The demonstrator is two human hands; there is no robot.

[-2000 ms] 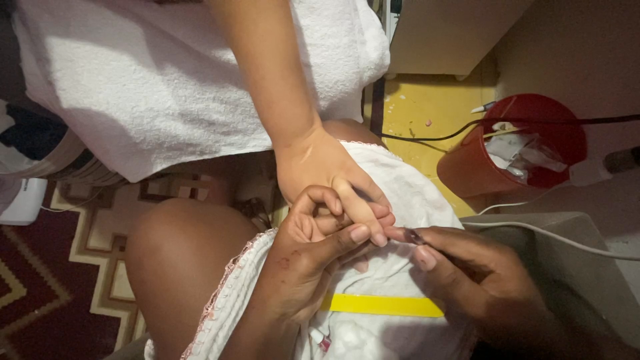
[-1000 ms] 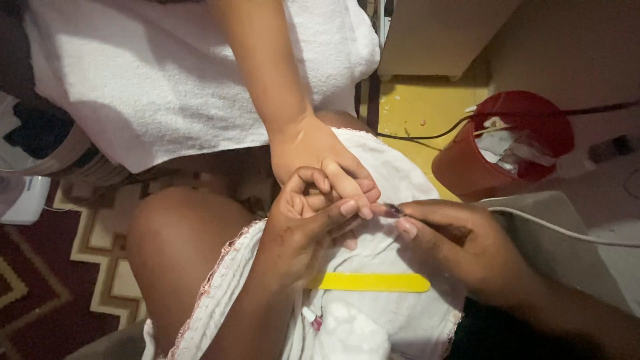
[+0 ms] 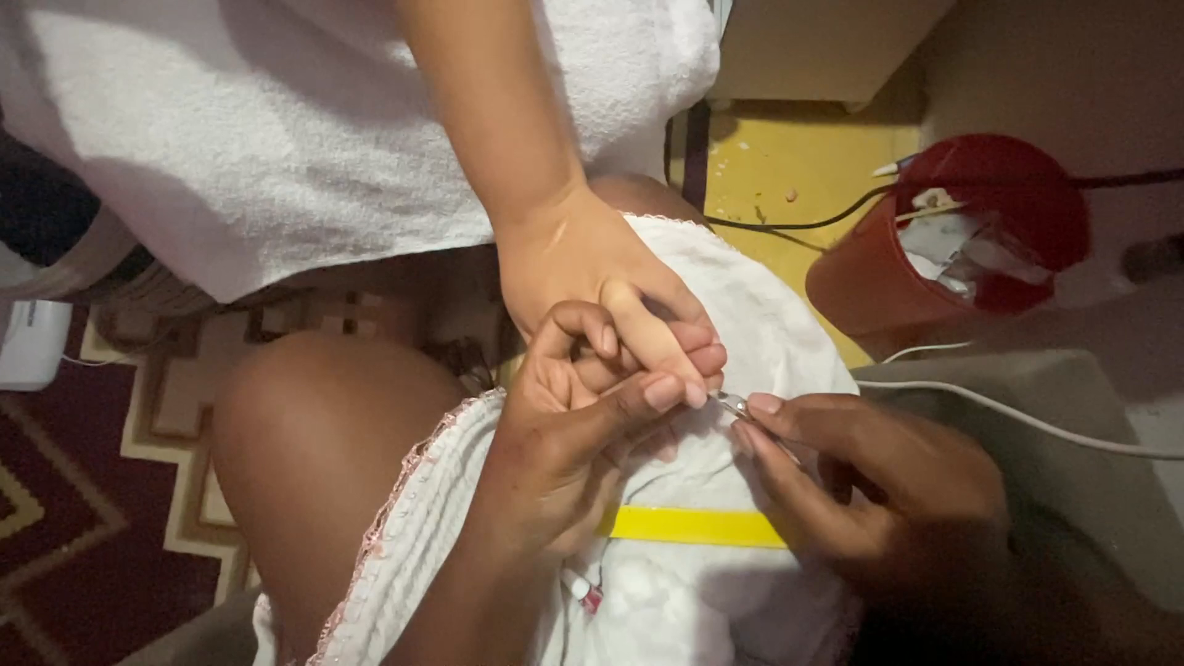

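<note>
My left hand [image 3: 583, 425] holds a finger of another person's hand [image 3: 592, 259], thumb on top near the fingertip. Between the thumb and fingers of my right hand [image 3: 860, 481] is a slim metal nail tool [image 3: 733, 404], its tip at the nail of that held finger; its exact kind cannot be told. Below the hands a yellow strip, perhaps a nail file [image 3: 698, 526], lies on the white cloth [image 3: 740, 287] over my lap. A small white thing with a pink-red end [image 3: 585, 592] rests on the cloth near my left wrist, beside some white cotton [image 3: 657, 601].
A red bin [image 3: 860, 277] with waste in it stands on the yellow floor [image 3: 814, 157] at the right. A black cable [image 3: 814, 224] and a white cable [image 3: 1008, 407] run past it. A white towel [image 3: 305, 120] covers the other person's lap. A white device [image 3: 35, 344] sits at far left.
My right hand has turned slightly, and the metal tool's tip now shows more plainly at the fingertip. My left hand keeps its hold on the other person's finger.
</note>
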